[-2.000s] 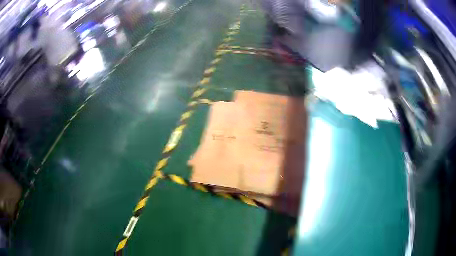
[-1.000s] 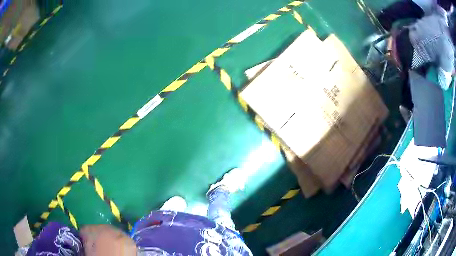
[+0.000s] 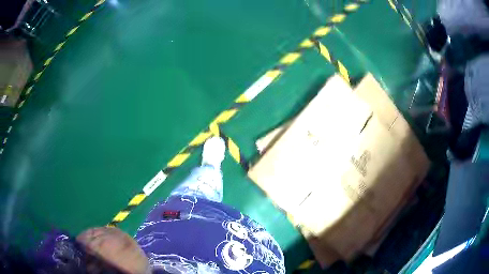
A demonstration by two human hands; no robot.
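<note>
Flattened brown cardboard cartons (image 3: 332,166) lie stacked on the green floor right of centre, with bright light on their left part and shadow on the right. The wearer's left bare arm, below a purple sleeve, shows blurred at the lower left and runs out at the bottom edge; no left hand can be made out. My right hand is not in view. Neither hand is seen touching the cartons.
Yellow-black floor tape (image 3: 225,116) crosses diagonally beside the cartons. The wearer's purple patterned top, light trouser leg and white shoe (image 3: 214,150) show below. A green bench edge (image 3: 421,257) and dark sheets lie right. A seated person's blurred clothing shows upper right. A brown carton stands far left.
The view has swung from the aisle down to the floor and the wearer's body. Since one second ago, one shoe has come forward onto the tape, and the bench has slid towards the right edge.
</note>
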